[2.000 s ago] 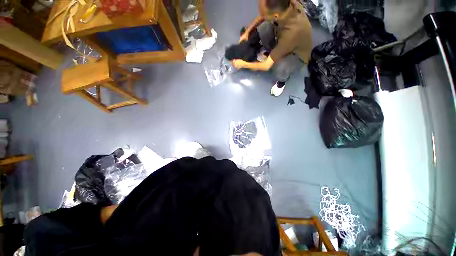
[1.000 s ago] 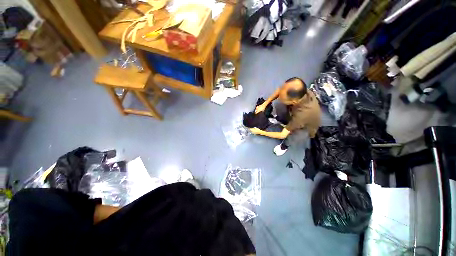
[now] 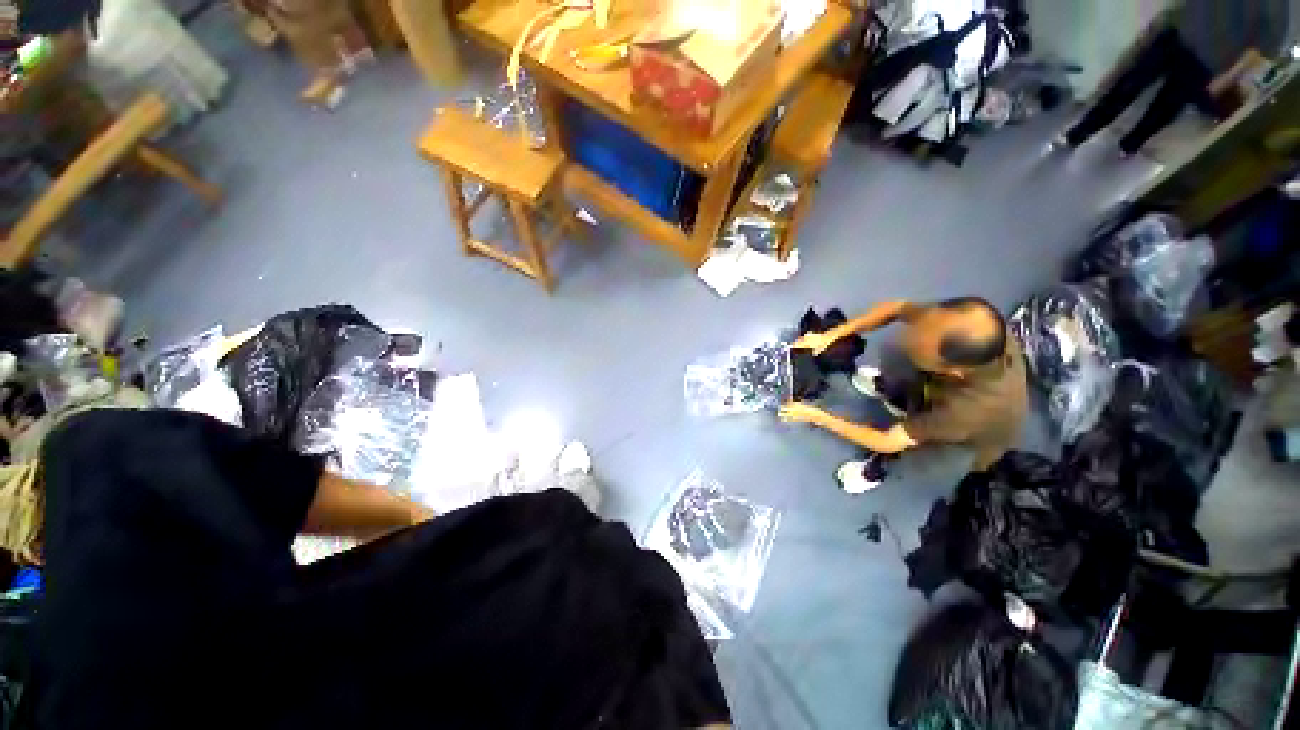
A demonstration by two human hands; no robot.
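Neither of my hands shows. A bare forearm [image 3: 359, 506] comes out of a black sleeve at the lower left, and its hand is hidden behind my black clothing [image 3: 471, 613]. Nearest in front of me, a black plastic bag [image 3: 292, 357] and a shiny clear plastic bag [image 3: 368, 421] lie heaped on the floor, with glaring white material [image 3: 463, 442] beside them. A flat clear bag with dark contents [image 3: 710, 535] lies on the floor to the right of that.
A crouching person [image 3: 970, 378] handles dark cloth [image 3: 824, 357] and a clear bag [image 3: 739, 382]. Black bags [image 3: 1012, 521] bulge at the right. A wooden stool [image 3: 495, 164] and table with a carton [image 3: 699, 72] stand ahead. Another person's legs [image 3: 1148, 86] show at the upper right.
The view has swung, so the table, stool and crouching person sit further right. The person's dark cloth is now at the clear bag's opening. More of my forearm shows.
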